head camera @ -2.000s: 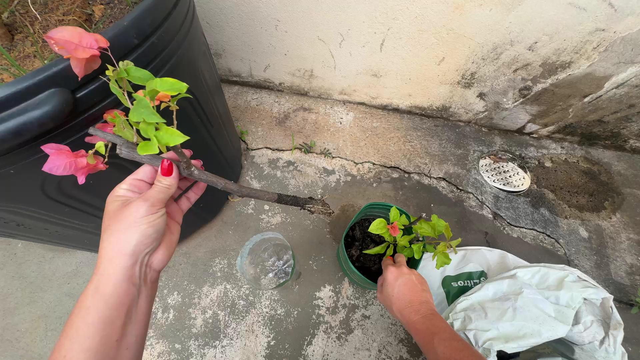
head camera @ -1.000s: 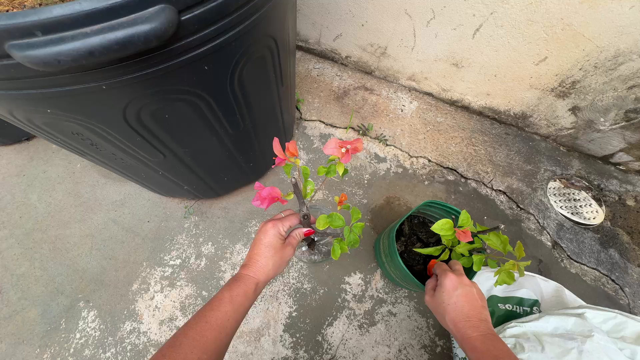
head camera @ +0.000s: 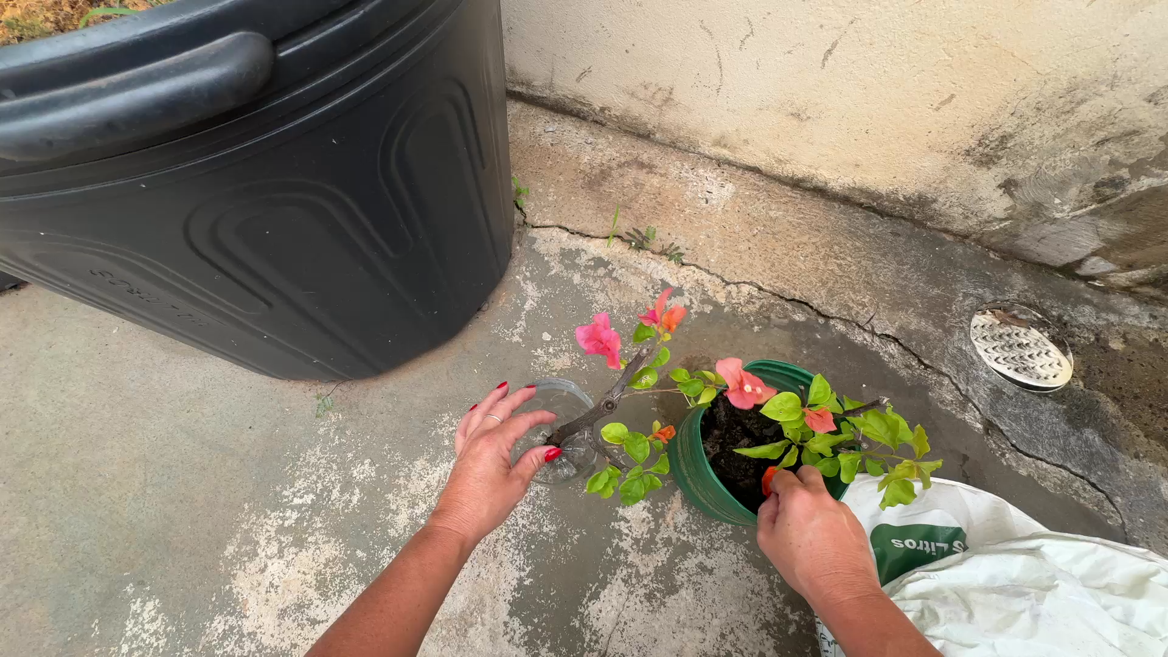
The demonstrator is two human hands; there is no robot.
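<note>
A woody bougainvillea cutting [head camera: 604, 406] with pink and orange bracts leans to the right, its lower end in a clear plastic cup [head camera: 570, 467]. My left hand [head camera: 497, 447] is at the cup's left side, fingers spread, thumb near the stem's lower end. Dark soil [head camera: 730, 447] fills part of a green plastic pot [head camera: 698, 474]. Over its right rim leans another leafy bougainvillea cutting [head camera: 821, 424]. My right hand [head camera: 812, 529] is closed low at this cutting, just above the soil; its fingertips are partly hidden. Something orange-red shows by the thumb, unclear whether nail or bract.
A large black plastic planter [head camera: 338, 210] stands at upper left. A white plastic bag [head camera: 1049, 584] with green print lies against the pot's lower right. Behind are a stained wall [head camera: 821, 91], cracked concrete and a round metal drain cover [head camera: 1020, 349].
The woody cutting, held up in my left hand at first, has come down into the clear cup, and the fingers have spread from it. My right hand has stayed at the pot.
</note>
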